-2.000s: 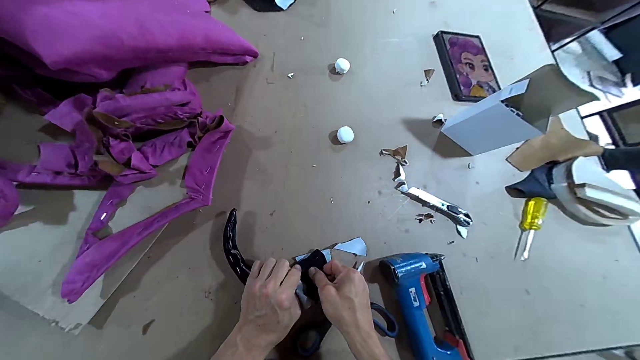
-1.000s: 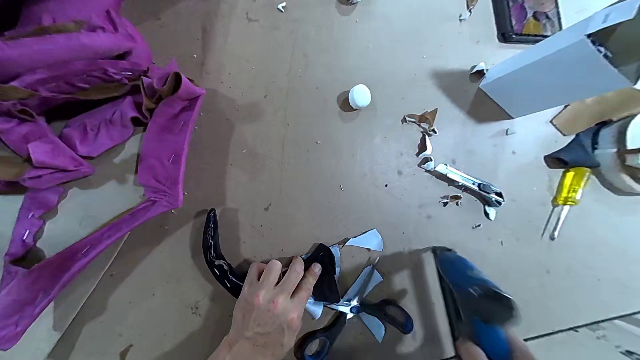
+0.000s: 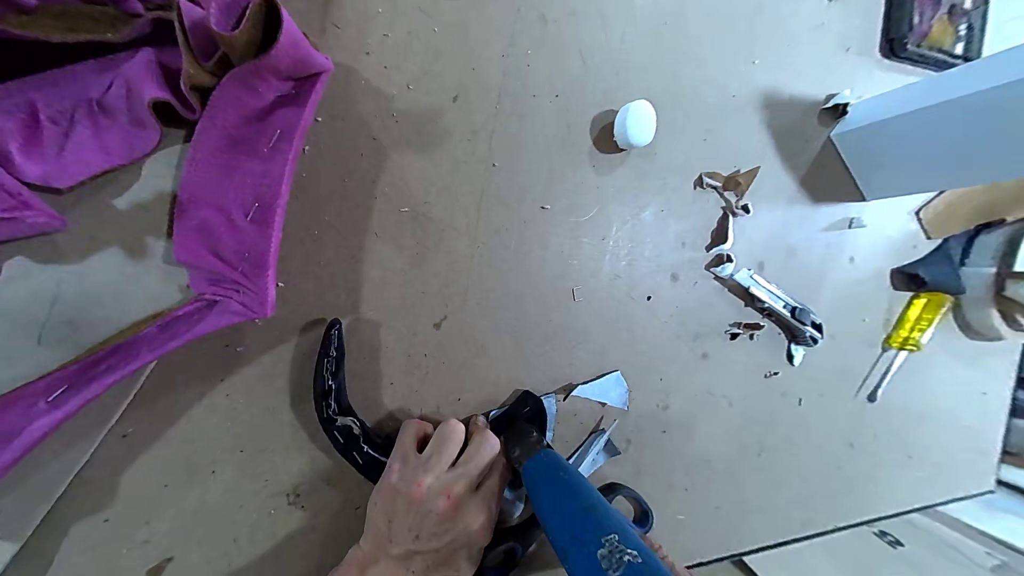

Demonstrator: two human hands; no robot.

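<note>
My left hand (image 3: 436, 496) presses down on a black, fabric-covered curved piece (image 3: 340, 408), whose narrow end curls up to the left with staples along it. My right hand (image 3: 664, 556), mostly hidden at the bottom edge, holds a blue staple gun (image 3: 580, 508). The gun's nose meets the black material just right of my left fingers. Scissors (image 3: 632, 504) lie partly under the gun, beside white-faced scraps (image 3: 604, 390).
Magenta stapled fabric (image 3: 232, 184) fills the upper left. A white round object (image 3: 636, 124), a utility knife (image 3: 776, 304), torn scraps (image 3: 724, 188), a yellow-handled screwdriver (image 3: 918, 320) and a pale box (image 3: 936, 128) lie to the right.
My right hand left the black piece, took hold of the blue staple gun at the right and brought it to the black piece. My left hand stays on that piece. The view has moved closer.
</note>
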